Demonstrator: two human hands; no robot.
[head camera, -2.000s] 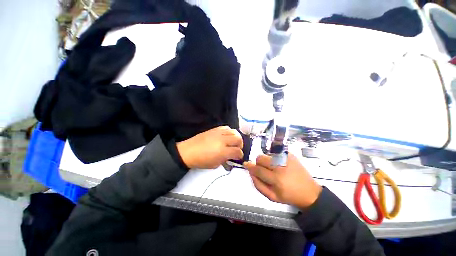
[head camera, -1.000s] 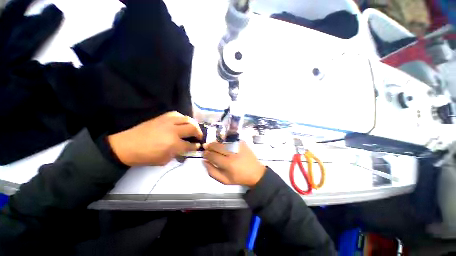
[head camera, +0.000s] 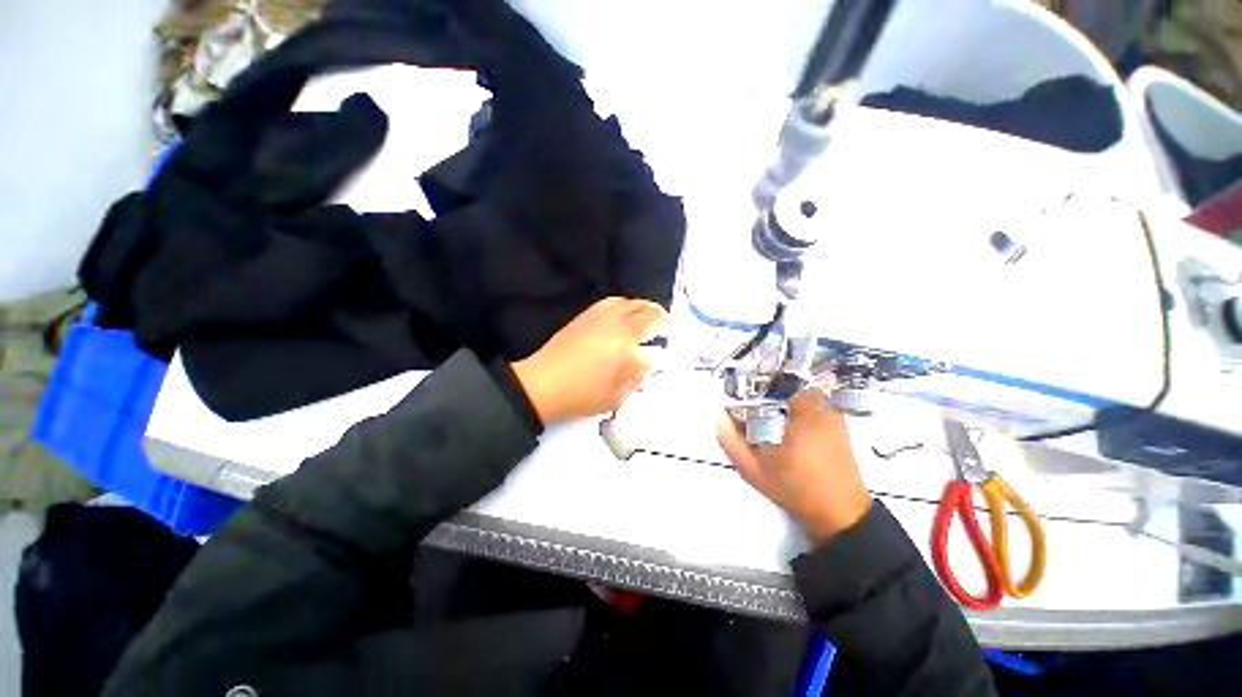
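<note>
The black garment piece (head camera: 531, 232) lies heaped left of the machine head. My left hand (head camera: 588, 362) is at its lower right edge with fingers curled together; a small dark bit shows at the fingertips, and I cannot tell how firmly they hold it. My right hand (head camera: 806, 470) is at the needle area, its index and thumb apart, other fingertips hidden behind the metal presser parts (head camera: 766, 422). I cannot tell if it holds anything. The white sewing machine (head camera: 981, 259) with a blue stripe stands behind.
Scissors with red and orange handles (head camera: 983, 531) lie right of my right hand. A grey ruler strip (head camera: 613, 561) runs along the front table edge. A blue crate (head camera: 102, 395) is at the left. A dark rod (head camera: 847, 48) rises above the machine head.
My hands have moved apart, with white bed showing between them. The dark bit earlier between both hands' fingertips no longer shows there. The view has shifted, so more of the garment shows.
</note>
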